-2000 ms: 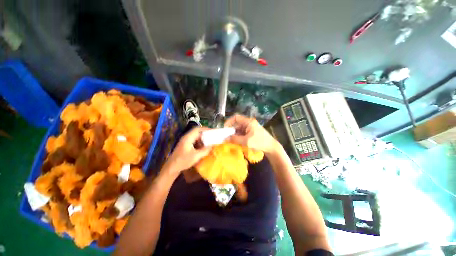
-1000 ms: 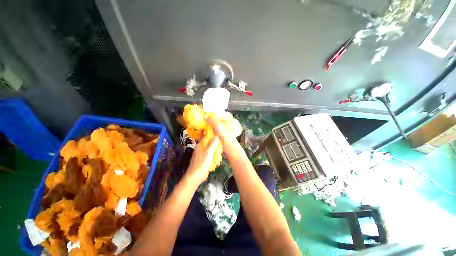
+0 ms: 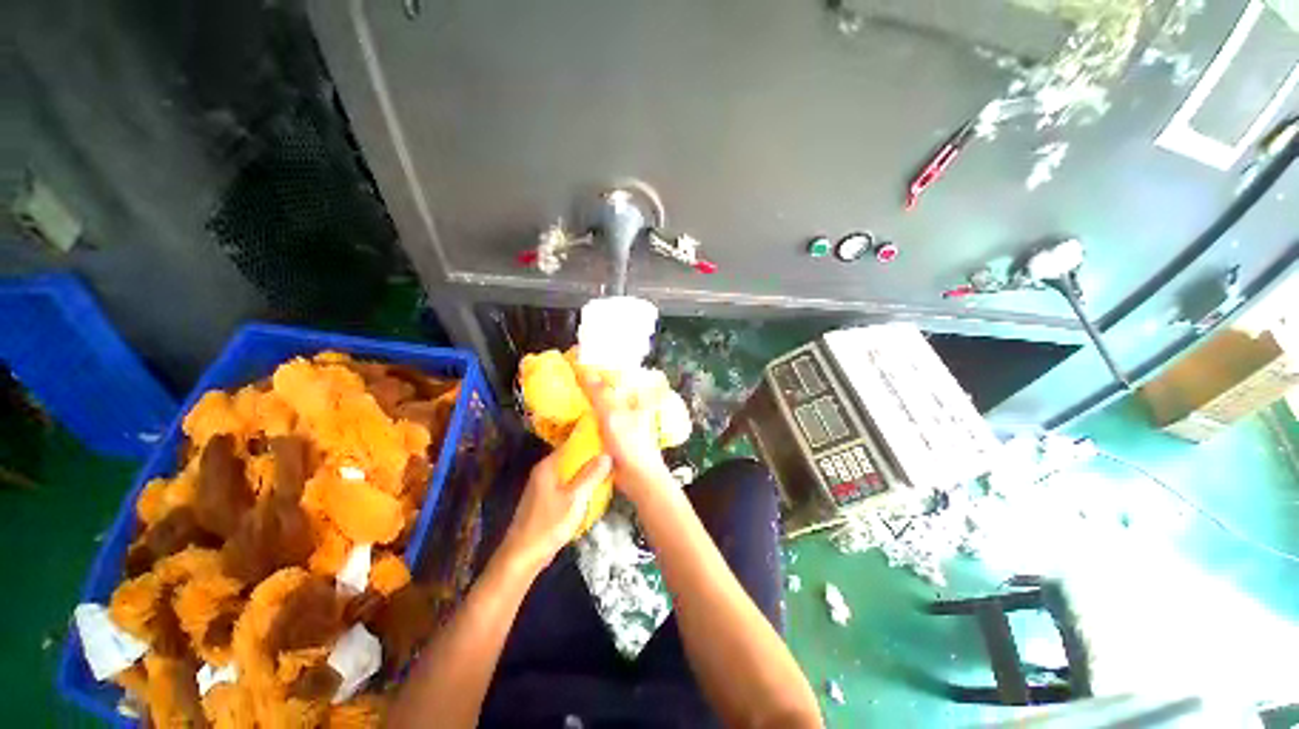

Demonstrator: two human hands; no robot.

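An orange-yellow plush toy (image 3: 553, 392) is between my two hands, below the grey filling nozzle (image 3: 621, 242). A white fabric piece (image 3: 617, 331) at its top sits around the nozzle's lower end. The nozzle's tip is hidden in it. My left hand (image 3: 559, 499) grips the toy from the left and below. My right hand (image 3: 627, 442) is pressed along its right side. The toy looks plump, and part of it is hidden by my fingers.
A blue crate (image 3: 453, 456) of orange and brown skins stands at the left. The grey stuffing machine (image 3: 741, 128) fills the top. A weighing scale (image 3: 819, 427) stands right of my knees, with loose fluff (image 3: 912, 534) beside it. A black frame lies lower right, a carton (image 3: 1232, 378) far right.
From over my lap, the toy went forward onto the nozzle and my hands closed around its body. Since one second ago, toy and hands have moved slightly back towards me, baring more nozzle.
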